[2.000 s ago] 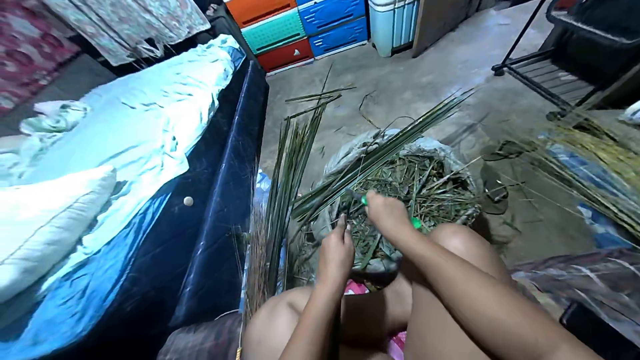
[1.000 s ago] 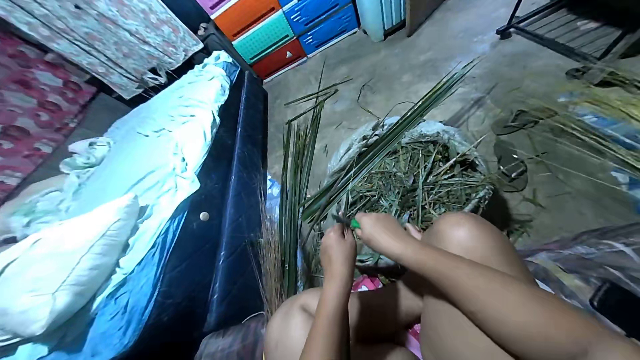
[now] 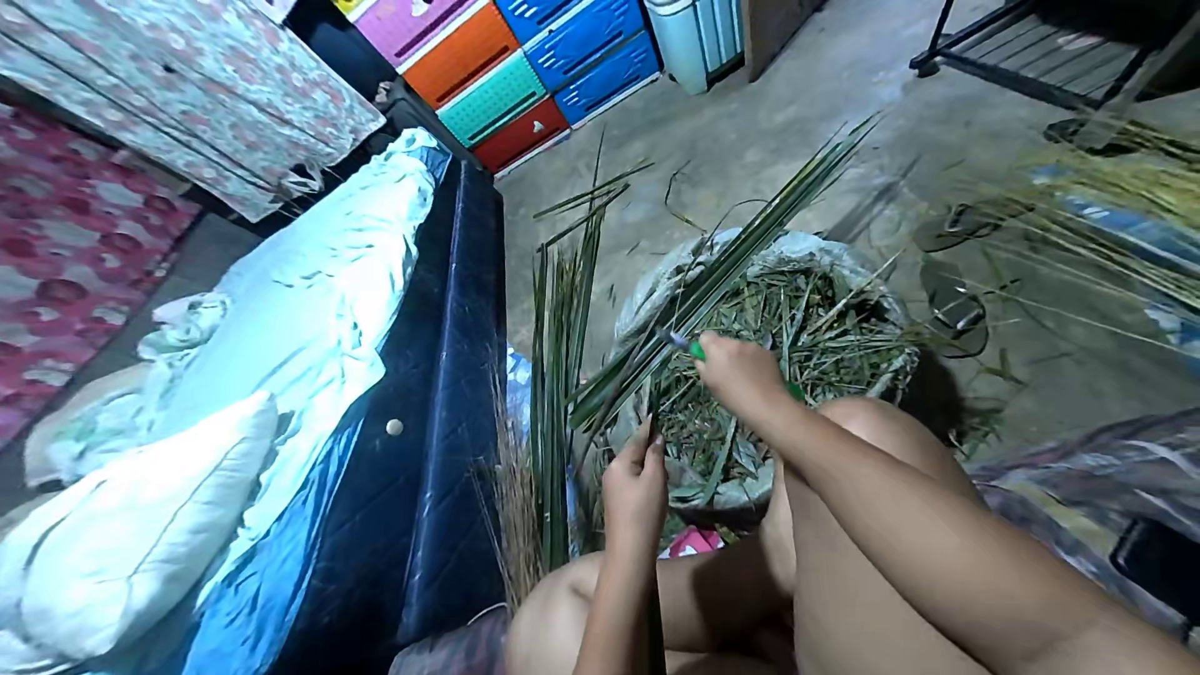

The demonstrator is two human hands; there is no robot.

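My left hand (image 3: 636,473) is closed around a long, narrow green leaf strip (image 3: 653,398), which runs down along my forearm. To its upper right, my right hand (image 3: 741,370) grips the green handle of a knife (image 3: 696,350); its short blade points up and left. Beyond both hands a bundle of long green palm leaves (image 3: 750,253) lies slanted across the rim of a basket lined with pale plastic (image 3: 867,258). Cut leaf scraps (image 3: 816,328) fill the basket. Left of it stands another bunch of long leaves (image 3: 555,375), beside thin brown ribs (image 3: 518,506).
A dark blue mattress (image 3: 441,375) with a pale sheet and a white pillow (image 3: 159,534) is at the left. Colourful plastic drawers (image 3: 497,94) stand at the back. Slippers (image 3: 954,305) and yellowish strips (image 3: 1106,216) lie at the right, near a black rack (image 3: 1022,84).
My hands have moved apart; a second ago they were together at the leaf. The knife is now above and to the right of my left hand.
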